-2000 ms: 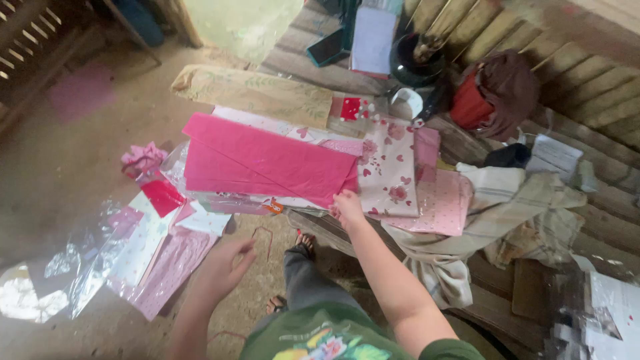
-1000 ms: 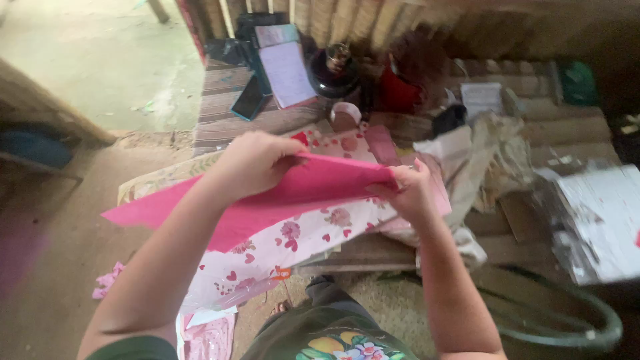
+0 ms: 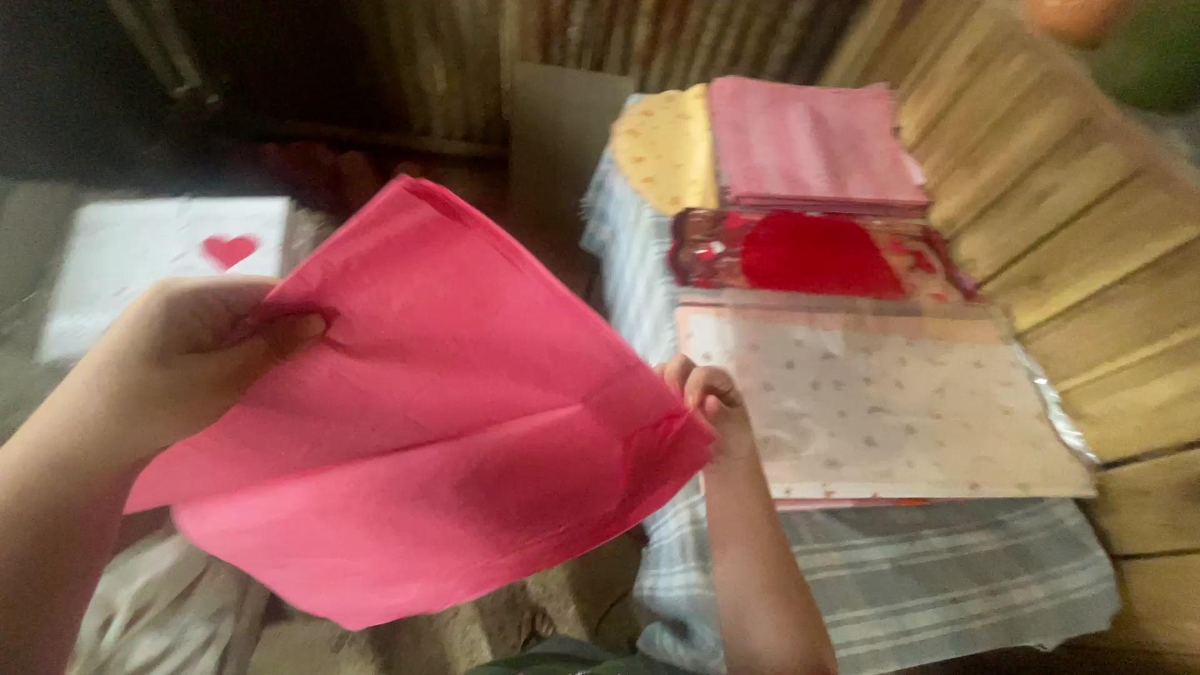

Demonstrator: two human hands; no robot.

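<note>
A folded, bright pink sheet, probably tissue paper (image 3: 422, 403), hangs between my two hands in front of my body. My left hand (image 3: 206, 356) pinches its upper left edge, thumb on top. At the sheet's right corner, my right hand (image 3: 703, 398) grips it with curled fingers. Just beyond my right hand lies a cream patterned sheet or packet (image 3: 881, 403), partly covered at its left edge. Behind that is a red packet with a clear glossy cover (image 3: 816, 253), then a pink folded stack (image 3: 811, 145) beside a yellow patterned piece (image 3: 661, 150).
A plaid cloth (image 3: 872, 572) covers the surface under the packets, beside a wooden slat wall (image 3: 1097, 234). White packaging with a red heart (image 3: 169, 262) lies at the left. Corrugated sheeting (image 3: 675, 47) stands at the back. Pale fabric (image 3: 159, 600) shows at the lower left.
The view has swung to another surface. The pink sheet, lying flat with my right hand at its edge two seconds ago, was lifted by both hands and is now carried here, spread between them.
</note>
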